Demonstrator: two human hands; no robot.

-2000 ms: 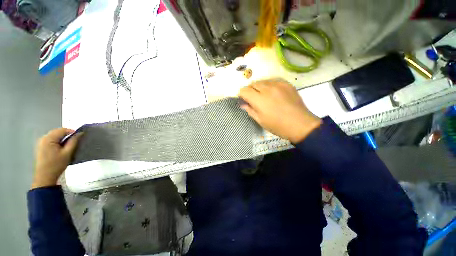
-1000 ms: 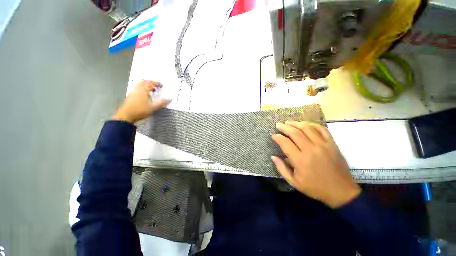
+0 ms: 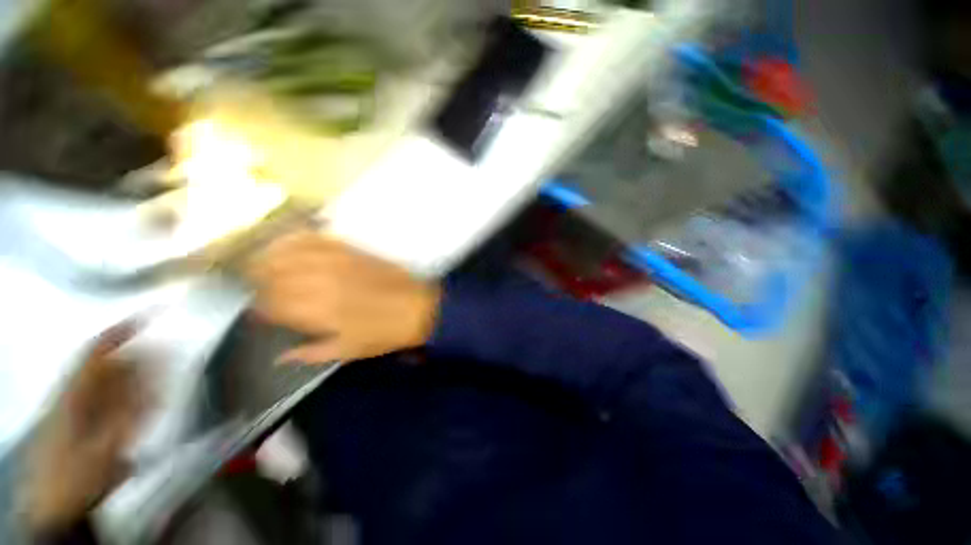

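The frame is strongly blurred. My right hand (image 3: 341, 298) lies over the grey patterned fabric piece (image 3: 256, 367) near the table's front edge, its fingers at the fabric's upper part; whether it grips the fabric is unclear. My left hand (image 3: 91, 431) is a smeared shape at the lower left, over something pale, and its fingers cannot be made out. The sewing machine's lit bed cover (image 3: 298, 160) is at the upper left, just beyond my right hand.
Green-handled scissors (image 3: 330, 85) lie on the machine bed. A black smartphone (image 3: 492, 91) lies on the white table (image 3: 410, 213). A blue basket (image 3: 697, 298) with clear bags and grey cloth stands low at the right. A golden-yellow thread bundle (image 3: 96, 53) hangs at the upper left.
The view has swung right, bringing the basket into sight and shifting table and machine left. The grey fabric is now mostly hidden or blurred near my right hand.
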